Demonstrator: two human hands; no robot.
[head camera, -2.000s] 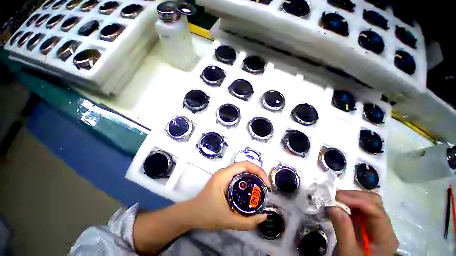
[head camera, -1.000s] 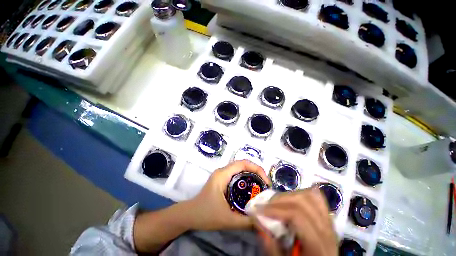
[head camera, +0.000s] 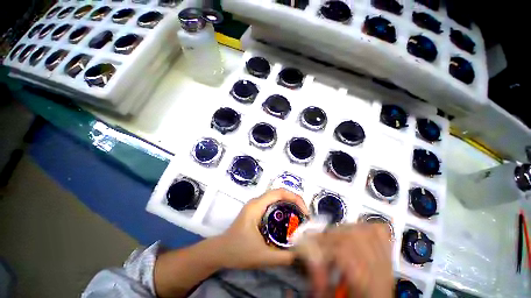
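Note:
My left hand (head camera: 247, 233) holds a round smartwatch head (head camera: 282, 224) above the near edge of the foam tray (head camera: 218, 216). Its black face is up and lit with red-orange graphics. My right hand (head camera: 355, 256) is blurred and holds a white wipe (head camera: 310, 231) against the right part of the watch face. A bit of an orange-red stick (head camera: 342, 287) shows below the right fingers. The tray holds rows of watch heads, silver-rimmed ones at left and middle and blue-tinted dark ones at right. My hands hide part of its near rows.
A dispenser bottle (head camera: 199, 55) stands behind the tray at left; another bottle (head camera: 495, 183) is at right. Foam trays with watch heads are stacked at far left (head camera: 125, 87) and behind (head camera: 349, 55). A red stick (head camera: 526, 238) and a black stick (head camera: 519, 241) lie at far right.
My right hand has come left from over the tray's right part, bringing the wipe onto the watch face. My left hand has hardly moved and still holds the watch head.

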